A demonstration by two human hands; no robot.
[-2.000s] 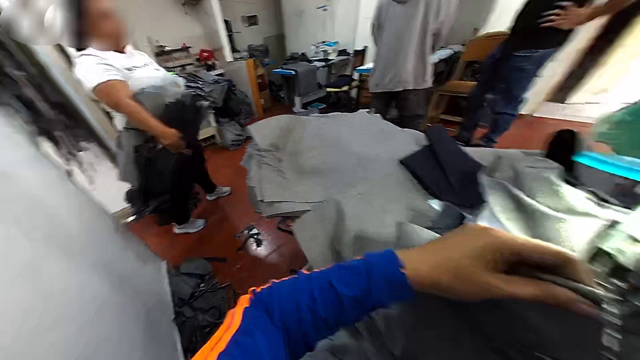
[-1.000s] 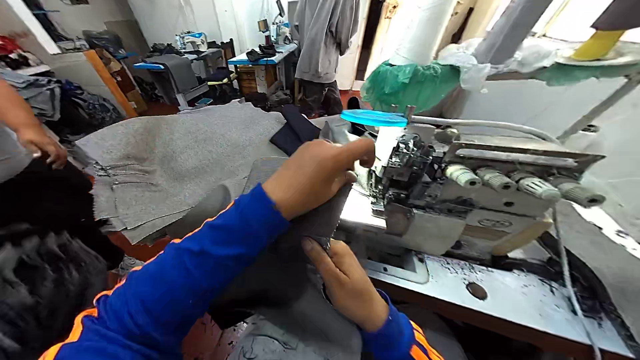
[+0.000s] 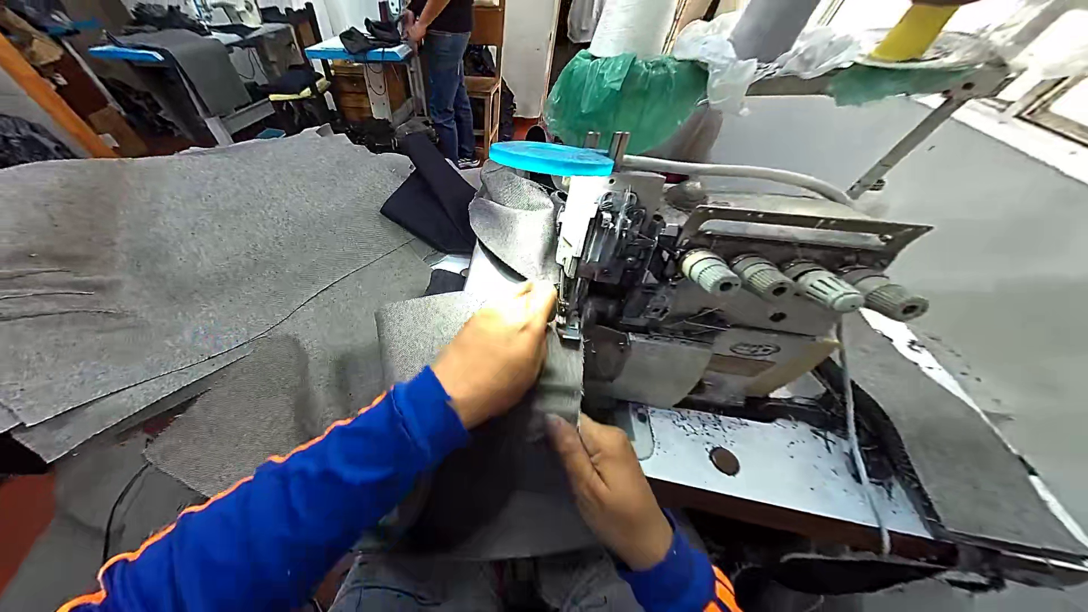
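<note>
An overlock sewing machine (image 3: 722, 314) stands at centre right, with a row of tension knobs and a blue disc (image 3: 551, 158) above its needle area. Grey fabric (image 3: 561, 374) runs under the presser foot (image 3: 569, 327). My left hand (image 3: 501, 353) lies on this fabric just left of the foot, fingertips close to it. Nearer to me, my right hand (image 3: 616, 489) pinches the fabric's right edge between thumb and fingers. The cloth hangs down toward my lap, where dark folds hide its lower part.
Large grey fabric panels (image 3: 195, 255) lie stacked at left, with dark folded cloth (image 3: 433, 191) beside them. Lint and a round brown spot mark the white machine table (image 3: 765, 467). Thread cones (image 3: 633, 30) and green plastic (image 3: 629, 93) stand behind. A person (image 3: 450, 76) stands at the back.
The view has swung right to the machine. Both hands now hold grey fabric at the presser foot; one second ago they held a darker piece in front of it.
</note>
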